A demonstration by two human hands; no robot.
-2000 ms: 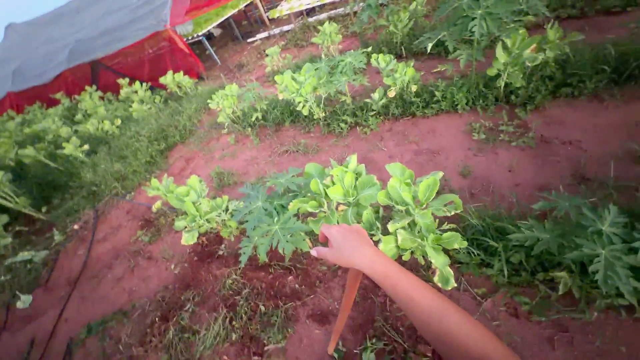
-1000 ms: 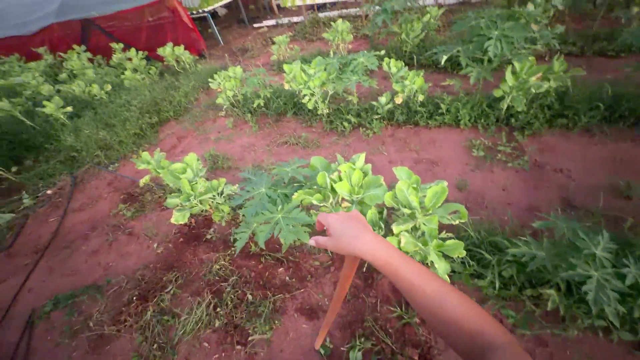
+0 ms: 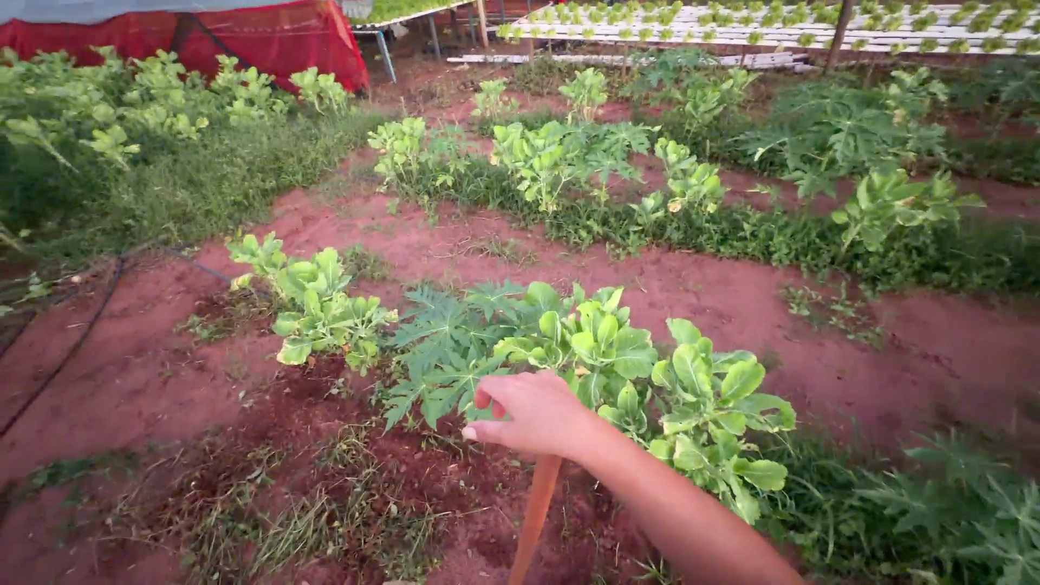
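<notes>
My right hand (image 3: 526, 413) is at the upper end of a reddish-brown wooden handle (image 3: 536, 520), palm down, with the thumb and a curled finger showing on its left side. The handle slants down and slightly left out of the bottom of the view, so its lower end is hidden. Just beyond the hand grow a plant with deeply lobed leaves (image 3: 443, 333) and a light-green leafy plant (image 3: 605, 341). Another broad-leaved plant (image 3: 715, 406) stands right of the wrist, and one more (image 3: 317, 305) grows farther left. My left hand is out of view.
Pulled weeds (image 3: 325, 504) lie on red soil at the lower left. A dark hose (image 3: 77, 345) runs along the left. Weedy crop rows (image 3: 552, 219) cross behind. Farther back are red netting (image 3: 276, 36) and white growing channels (image 3: 780, 36) with seedlings.
My right hand stays at the top of the wooden handle. The view has shifted, bringing more of the white growing channels into sight.
</notes>
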